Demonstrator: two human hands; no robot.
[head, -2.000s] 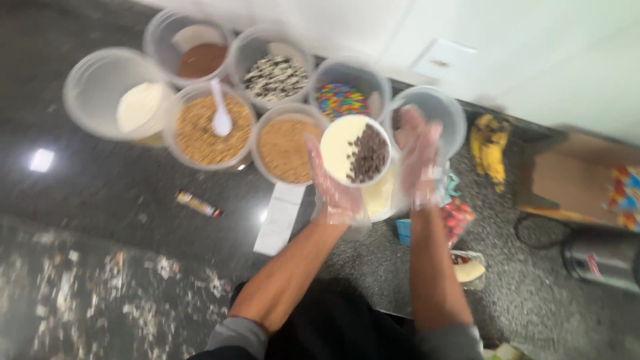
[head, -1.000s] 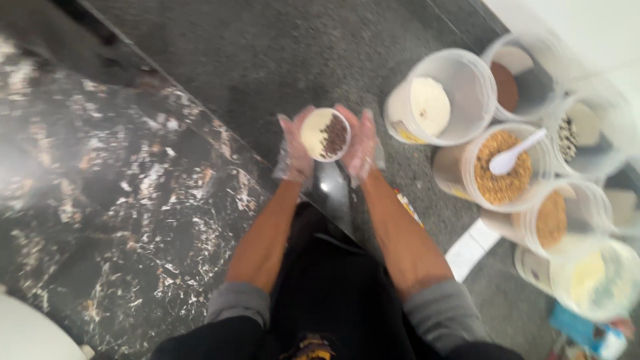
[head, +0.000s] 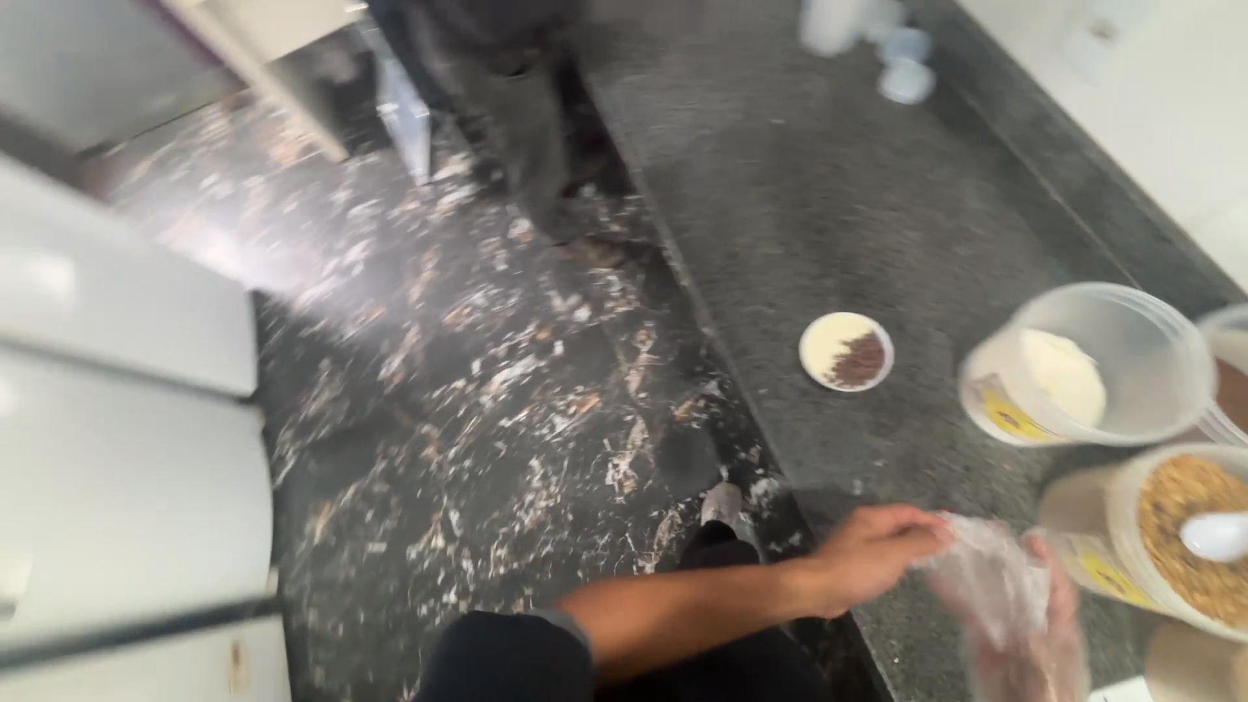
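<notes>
My left hand (head: 882, 556), without a glove, pinches the clear plastic glove (head: 990, 575) near my right hand's fingers. My right hand (head: 1024, 624) is inside that glove, blurred, at the lower right; how its fingers stand is hard to make out. Beyond both hands, a white cup (head: 846, 352) rests on the dark counter, filled with a cream-coloured food and topped on one side with dark chocolate bits. No hand touches the cup.
At right stand clear tubs, one of white powder (head: 1063, 385) and one of chopped nuts (head: 1189, 536) with a white spoon (head: 1216, 536). Small white containers (head: 907, 80) sit at the counter's far end. A person's dark-clothed legs (head: 517, 127) are beside the counter; a white appliance (head: 127, 468) is at left.
Both hands held the cup before; now it rests on the counter, let go. My left hand's glove is off, and that hand has taken hold of the other glove. The view has swung left.
</notes>
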